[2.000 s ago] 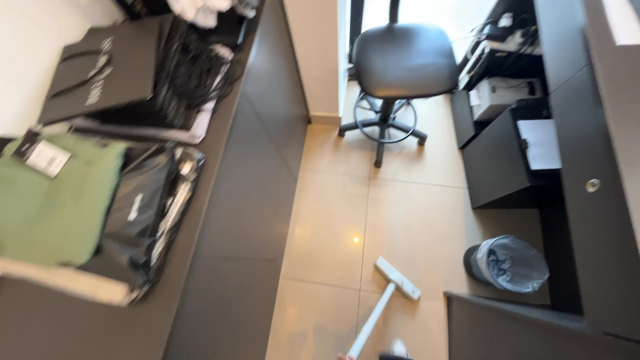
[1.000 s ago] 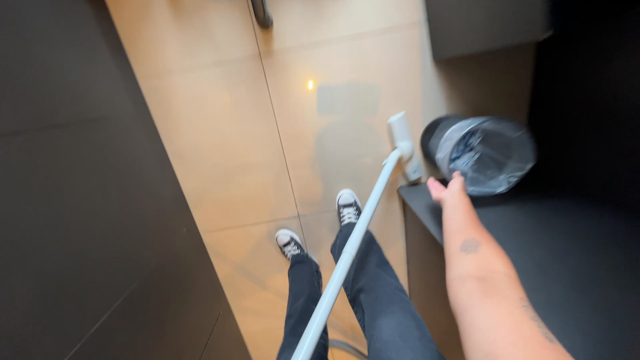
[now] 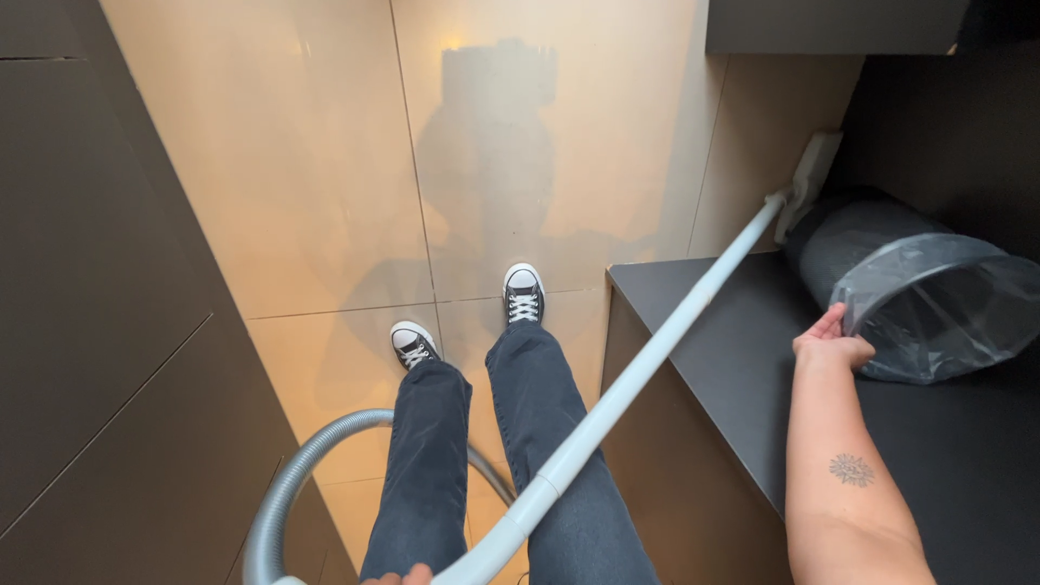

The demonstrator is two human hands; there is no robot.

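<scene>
My left hand (image 3: 402,575), cut off by the bottom edge, is on the handle end of a pale vacuum cleaner wand (image 3: 621,394). The wand runs up and right to its floor head (image 3: 812,179), which lies on the tiles beside the bin's base. My right hand (image 3: 833,337) grips the rim of a dark mesh waste bin (image 3: 837,223) through its clear plastic liner (image 3: 942,313). The bin is tilted, its mouth toward me. A grey ribbed hose (image 3: 280,487) curves at the lower left and passes behind my legs.
Both my sneakers (image 3: 524,294) stand on the beige tile floor (image 3: 325,203). A dark cabinet (image 3: 106,268) runs along the left. On the right, a low dark panel (image 3: 723,317) reaches up to the bin, and a dark drawer unit (image 3: 829,28) is above.
My right hand has reached the bin and taken hold of its rim, and the bin now leans more. The floor head has moved right, in behind the end of the low panel.
</scene>
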